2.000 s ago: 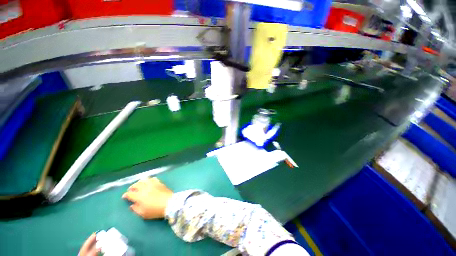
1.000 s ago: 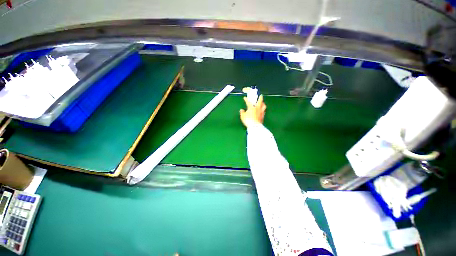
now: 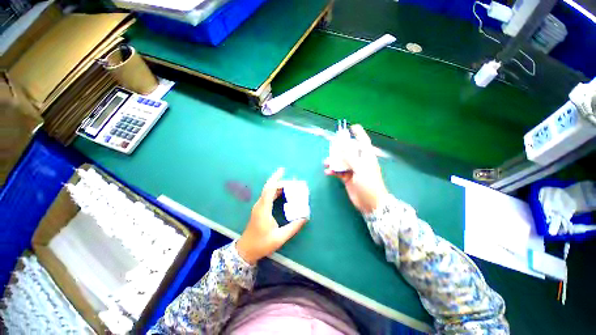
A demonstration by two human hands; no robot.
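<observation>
My left hand is above the green mat near the front edge. Its thumb and fingers hold a white plastic unit. My right hand is to the right and a little farther back, holding another white unit with metal prongs pointing up. The two units are apart. Another white unit lies on the green conveyor at the upper right.
An open carton with rows of white units stands in a blue crate at left. Beyond are a calculator, cardboard holder, flattened cartons and guide bar. At right are paper, a blue tray and socket strip.
The view has turned down and left, showing the carton. My right hand has come back from the conveyor with a white unit. My left hand is now in view with a unit.
</observation>
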